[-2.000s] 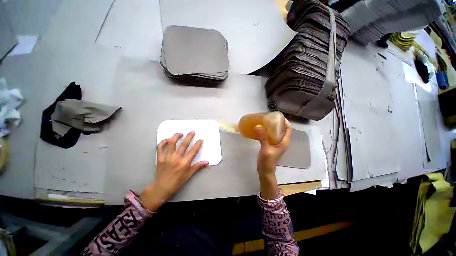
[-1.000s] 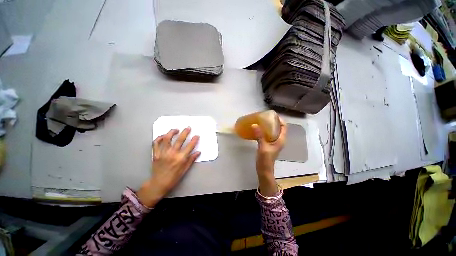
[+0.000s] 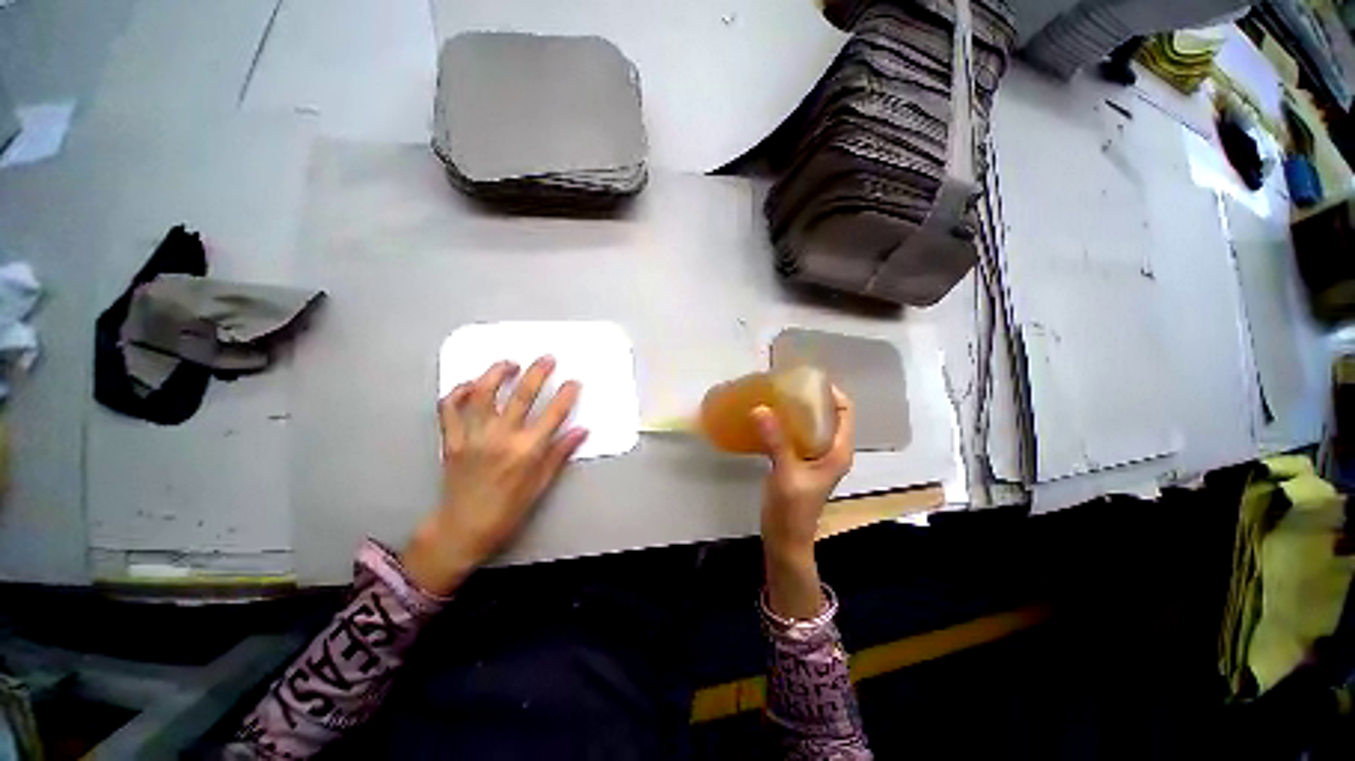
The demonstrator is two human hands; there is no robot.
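Note:
A white stiffener piece point(image 3: 598, 372) lies flat on the grey board. My left hand point(image 3: 505, 446) rests on its left part, fingers spread and palm down, gripping nothing. My right hand point(image 3: 804, 454) holds a glue bottle point(image 3: 751, 413) with amber contents, tilted on its side. Its pale nozzle points left and is at the lower right edge of the white piece; whether it touches is not clear. A single grey panel point(image 3: 869, 379) lies to the right, partly hidden by the bottle and my right hand.
A stack of grey panels point(image 3: 543, 112) lies behind the white piece. A strapped bundle of grey panels point(image 3: 877, 193) leans at the back right. Black and grey scraps point(image 3: 201, 330) lie left. Yellow fabric point(image 3: 1290, 572) hangs at the far right. The bench's front edge runs just before my hands.
The right hand and bottle have moved toward me along the white piece's right edge, uncovering more of the single grey panel. The left hand stays on the white piece. The view has shifted slightly.

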